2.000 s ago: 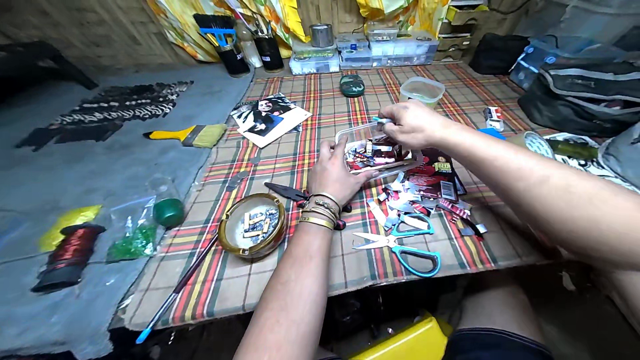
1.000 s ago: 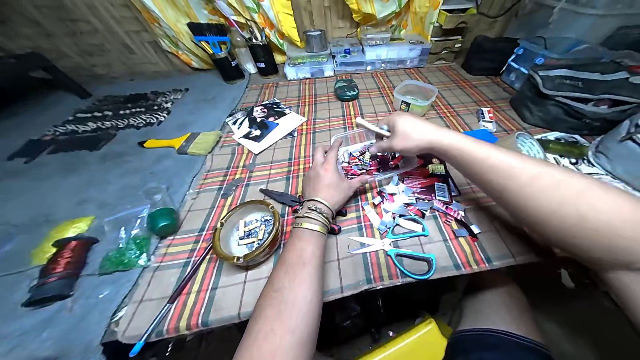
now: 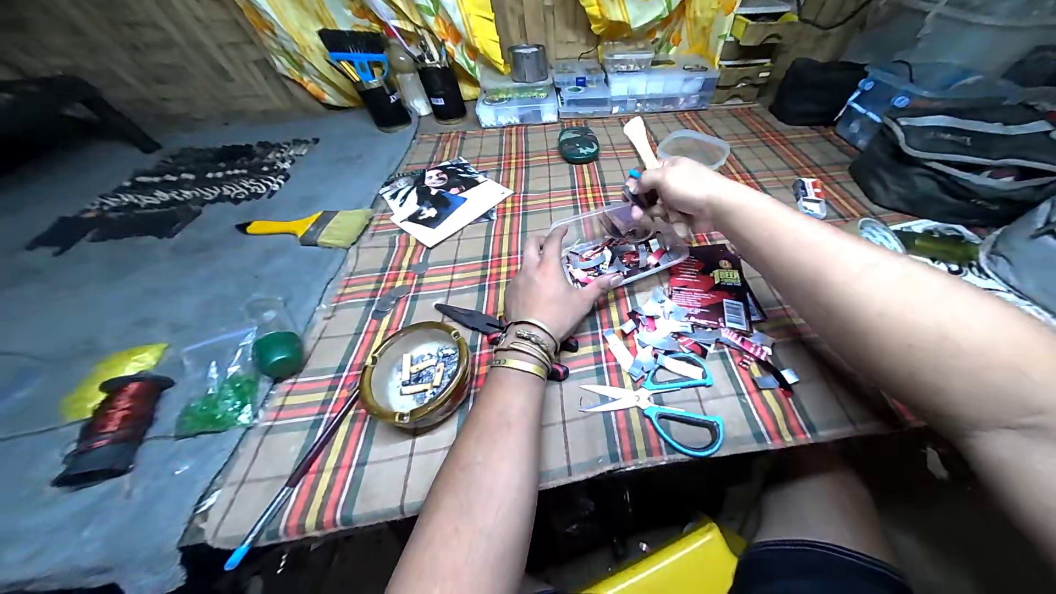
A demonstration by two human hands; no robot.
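Observation:
My left hand [image 3: 551,285], with bracelets on its wrist, holds the near left side of a clear plastic container [image 3: 612,268] filled with small cut metal-like strips. My right hand [image 3: 681,194] grips a tool with a pale wooden handle [image 3: 638,142]; its lower end is hidden at the container's far side. Cut strips [image 3: 660,326] lie loose in front of the container, beside a dark red printed sheet [image 3: 705,289]. Scissors with teal handles [image 3: 652,400] rest with parted blades below the strips. Dark pliers [image 3: 470,318] lie partly under my left wrist.
An ashtray [image 3: 370,396] with cigarette butts stands left of my left forearm, near a thin brush [image 3: 309,462]. A flat paintbrush [image 3: 309,228], photos [image 3: 450,206] and a wire spool [image 3: 124,421] lie further left. Behind are a green object [image 3: 578,144], an open tub [image 3: 693,148] and storage boxes [image 3: 660,87].
The tool in my right hand has tipped more upright, its pale handle now pointing up. My left hand has stayed at the container.

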